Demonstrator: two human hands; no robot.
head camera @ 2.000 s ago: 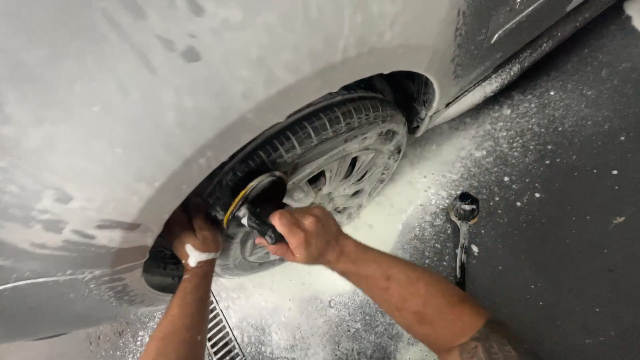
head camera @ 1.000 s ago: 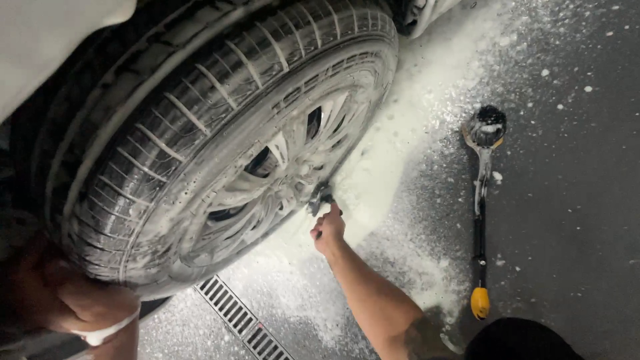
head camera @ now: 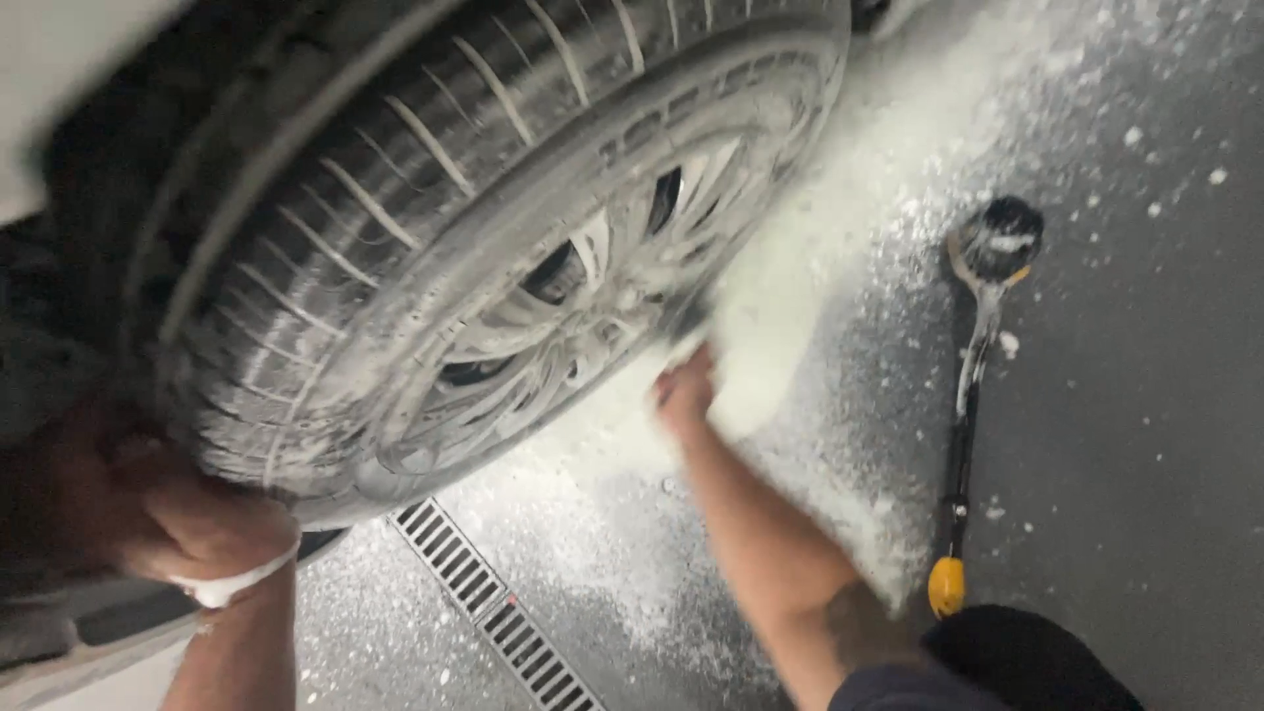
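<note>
A foam-covered car tyre [head camera: 415, 178] and its alloy wheel [head camera: 583, 306] fill the upper left and middle. My right hand [head camera: 686, 387] is closed at the wheel's lower right edge, around the handle of a dark, blurred brush [head camera: 688, 314] whose head lies against the wheel. My left hand [head camera: 197, 518], with white foam around the wrist, is at the lower left beside the tyre, by the wheel arch. Its fingers are in shadow, so what it touches or holds cannot be told.
A long-handled round brush [head camera: 973, 375] with a yellow handle end lies on the wet grey floor [head camera: 1136, 415] at right. A metal drain grate [head camera: 484, 602] runs below the wheel. White foam [head camera: 770, 336] covers the floor beside the tyre. A dark rounded shape [head camera: 1022, 657] is at bottom right.
The view has moved much closer to the wheel. My right hand, near the tyre's left part two seconds ago, is now at the wheel's lower right edge.
</note>
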